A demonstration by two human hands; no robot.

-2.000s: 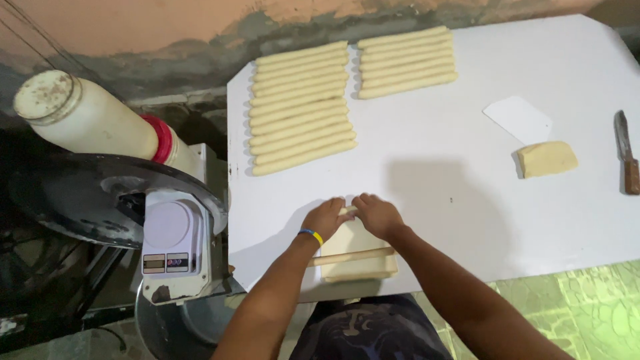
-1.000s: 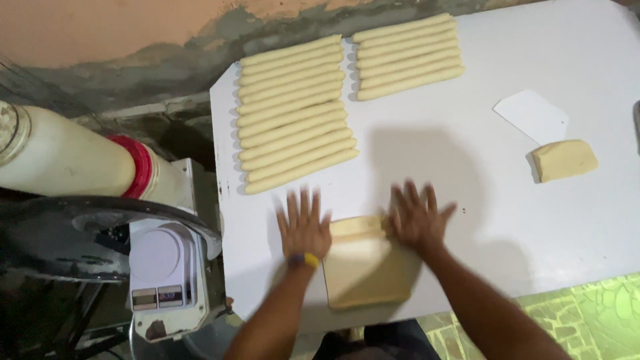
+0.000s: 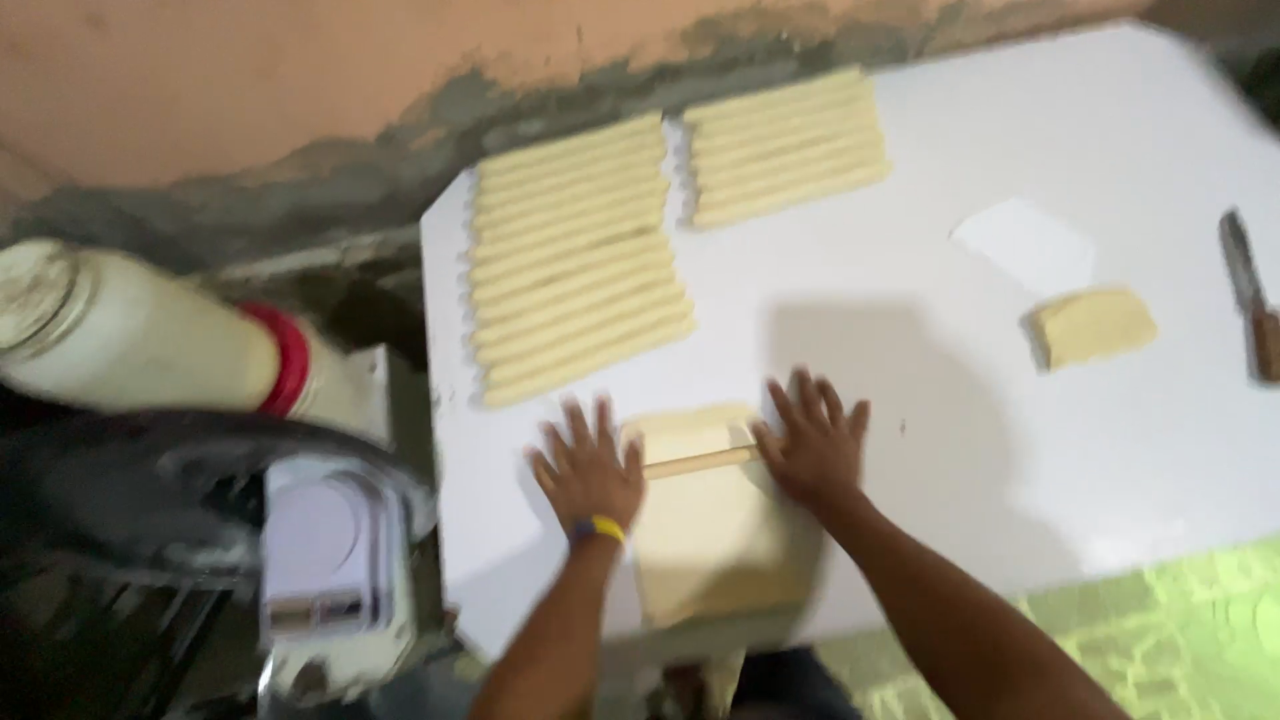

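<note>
A flat sheet of dough (image 3: 720, 545) lies on the white table near its front edge. Across it runs a thin wooden rolling pin (image 3: 700, 462). My left hand (image 3: 590, 465), with a yellow and blue wristband, is spread over the pin's left end. Over its right end, my right hand (image 3: 815, 435) is spread too, palm down. Both hands hide the pin's ends. Two rows of dough sticks, a larger one (image 3: 575, 270) and a smaller one (image 3: 785, 150), lie behind. A thick dough piece (image 3: 1098, 327) rests to the right.
A white flat scraper or card (image 3: 1030, 243) lies behind the dough piece. At the far right is a knife (image 3: 1245, 275) with a wooden handle. Left of the table (image 3: 950, 480) stand a kitchen scale (image 3: 325, 540), a black round pan or lid (image 3: 120, 490) and a white container (image 3: 170, 320).
Two seconds ago my hands were close together at the dough's far edge, fingers bent; now they are apart and spread. The dough lies flat, with the pin across it.
</note>
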